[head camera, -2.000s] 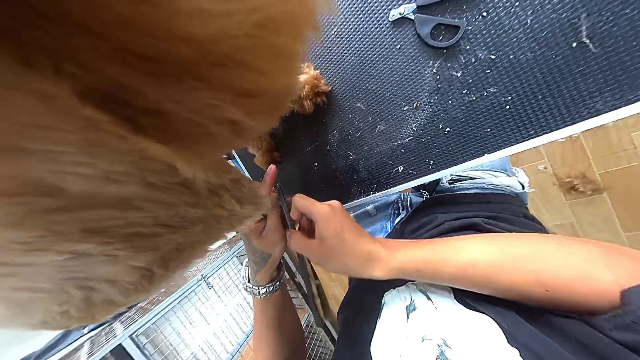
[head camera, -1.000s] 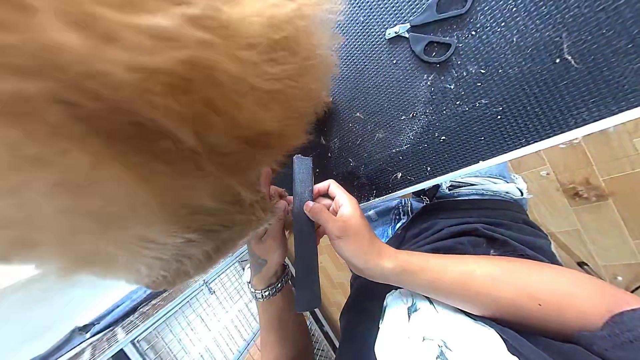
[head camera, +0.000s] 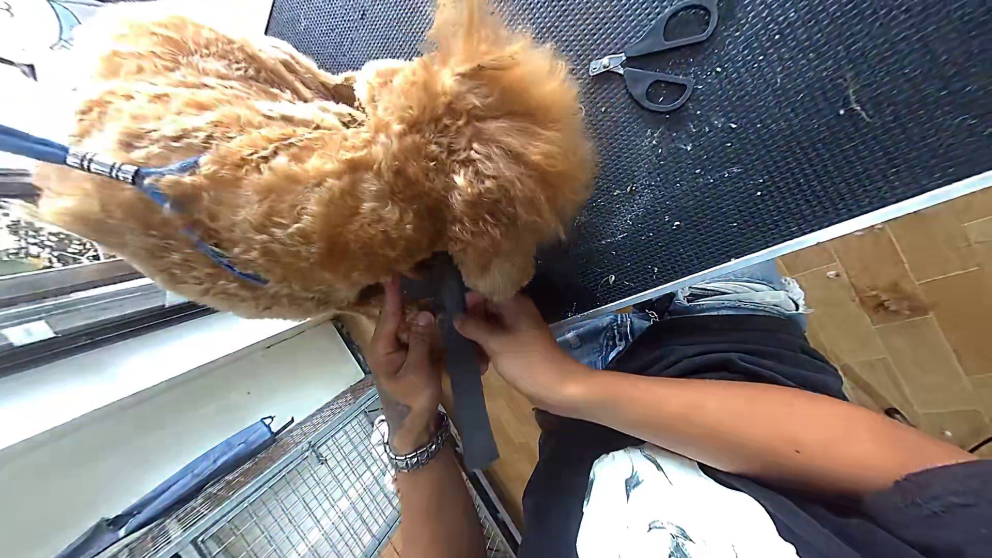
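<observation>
A curly, apricot-coloured dog (head camera: 333, 178) is on the black textured grooming table (head camera: 775, 155), with a blue grooming loop (head camera: 194, 240) around its body. My right hand (head camera: 515, 341) grips a long, flat, dark grey nail file (head camera: 467, 387), its upper end reaching under the dog's head. Just left of the file, my left hand (head camera: 407, 356), with a metal bracelet at the wrist, is at the dog's underside with its fingertips around what looks like a paw (head camera: 415, 318), mostly hidden. Black-handled pet nail clippers (head camera: 647, 66) lie on the table at the top.
Pale bits are scattered over the table mat. The table's light metal edge (head camera: 821, 242) runs beside my lap. Below left stands a wire cage (head camera: 310, 480), with a folded blue umbrella (head camera: 194, 465) by the wall. A window frame (head camera: 77, 298) is at the left, a tiled floor (head camera: 914, 310) at the right.
The dog's head and body now show where fur close to the camera filled the left side. The file is tilted differently than one second ago, still in my right hand. My left hand remains under the dog.
</observation>
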